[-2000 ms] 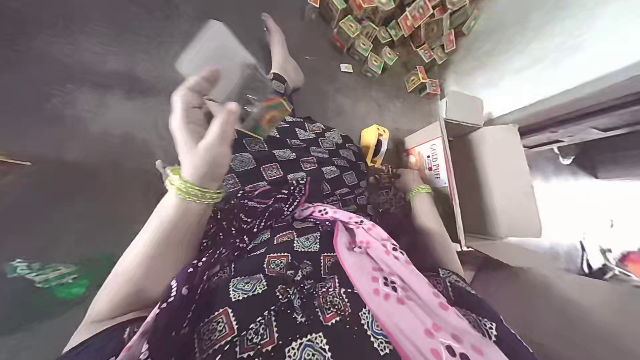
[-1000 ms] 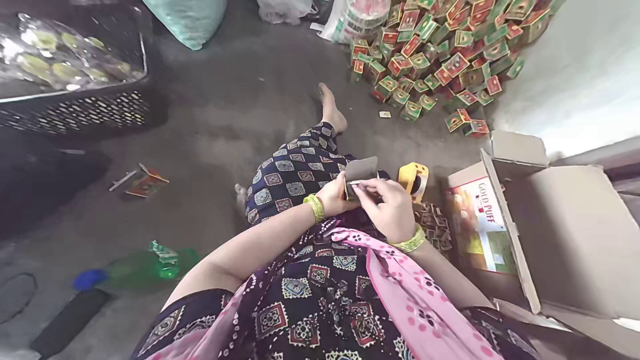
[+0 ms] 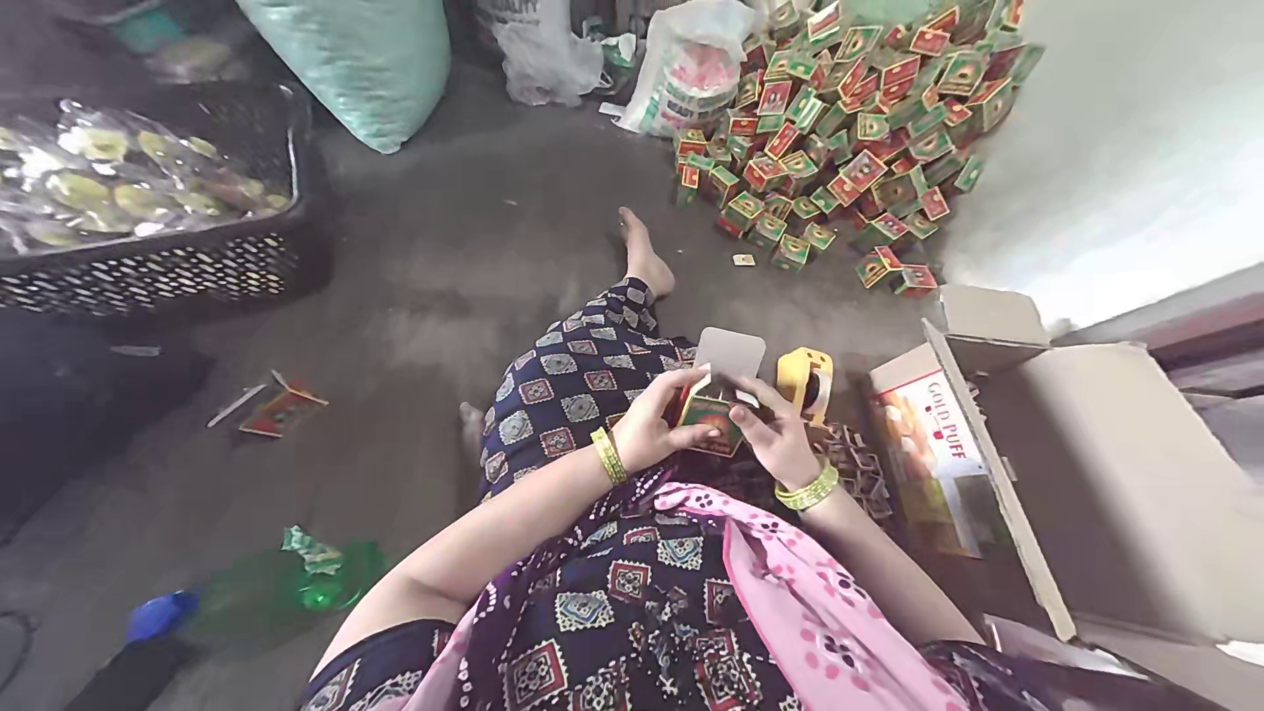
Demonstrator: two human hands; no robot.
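Over my lap, a small red and green printed carton (image 3: 713, 423) stands with its grey lid flap raised. My left hand (image 3: 660, 420) grips the carton's left side, the thumb across its front. At the right side, my right hand (image 3: 778, 430) has its fingers on the rim and a side flap. A yellow tape dispenser (image 3: 805, 383) is just beyond my right hand. Beside my right wrist lies a heap of small printed pieces (image 3: 861, 472), partly hidden. What the carton holds inside cannot be made out.
Many small cartons (image 3: 849, 148) are piled at the upper right. An open cardboard box (image 3: 1116, 494) stands at the right. A black plastic basket (image 3: 148, 267) holds wrapped items. A flattened carton (image 3: 283, 410) and a green plastic bottle (image 3: 267, 592) lie on the floor at left.
Two seconds ago my left hand was raised at the left with a blurred carton and my right hand was near the tape dispenser. Now both hands are together at a carton over my lap.
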